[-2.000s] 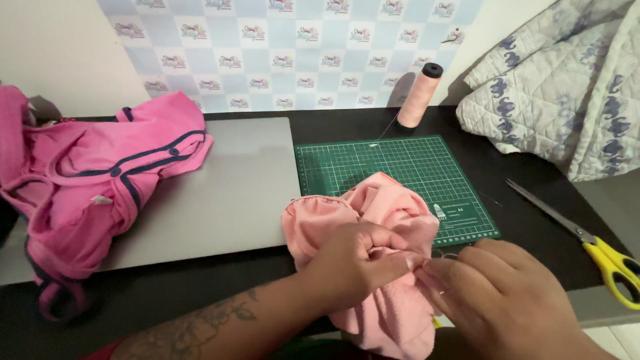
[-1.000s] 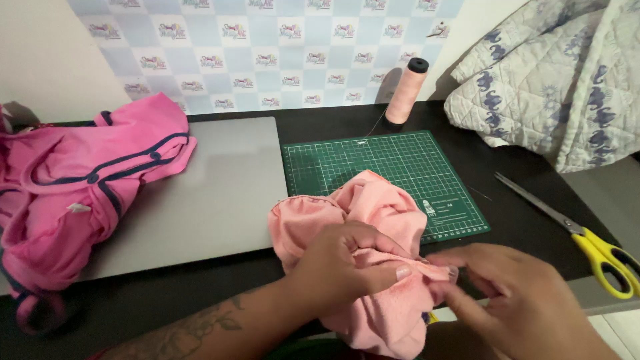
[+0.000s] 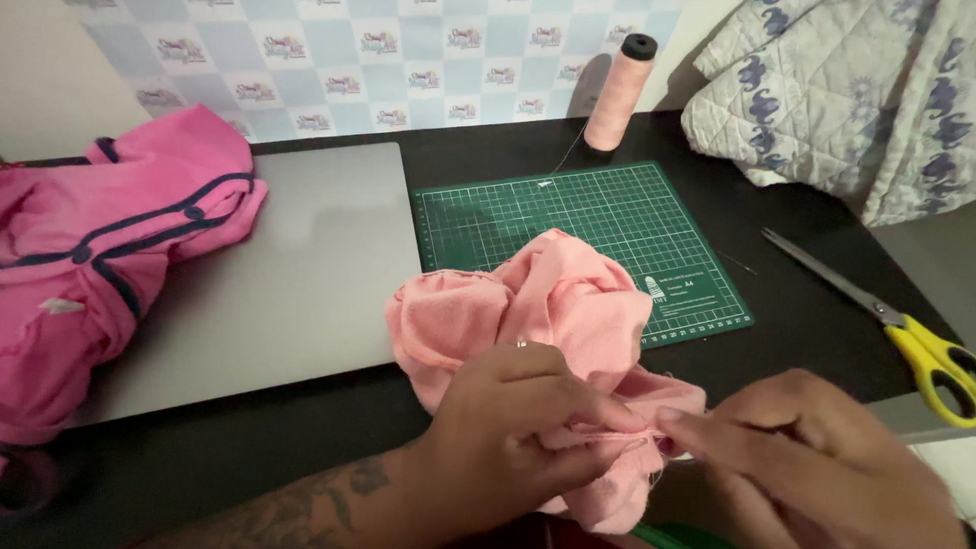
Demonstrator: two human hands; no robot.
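My left hand (image 3: pixel 526 427) pinches the seam edge of a light pink cloth garment (image 3: pixel 572 320), bunched over the near edge of a green cutting mat (image 3: pixel 534 217). My right hand (image 3: pixel 816 457) is at the same edge, thumb and finger together on the fabric's right end; whether a needle is between them cannot be told. Loose thread hangs at the fabric's edge. A cone of pink thread (image 3: pixel 618 99) stands behind the mat, its strand running down to the mat. Yellow-handled scissors (image 3: pixel 888 316) lie at the right, blades pointing away.
A bright pink garment with navy trim (image 3: pixel 152 206) lies partly over a grey flat panel (image 3: pixel 320 274) at the left. A quilted patterned cloth (image 3: pixel 823 99) rests at the back right. Near the mat, a thin needle-like item (image 3: pixel 738 264) lies on the black table (image 3: pixel 305 457).
My right hand was a little apart from the cloth's edge one second ago, fingers spread; now its fingertips close on that edge beside my left fingertips. My left hand keeps its hold.
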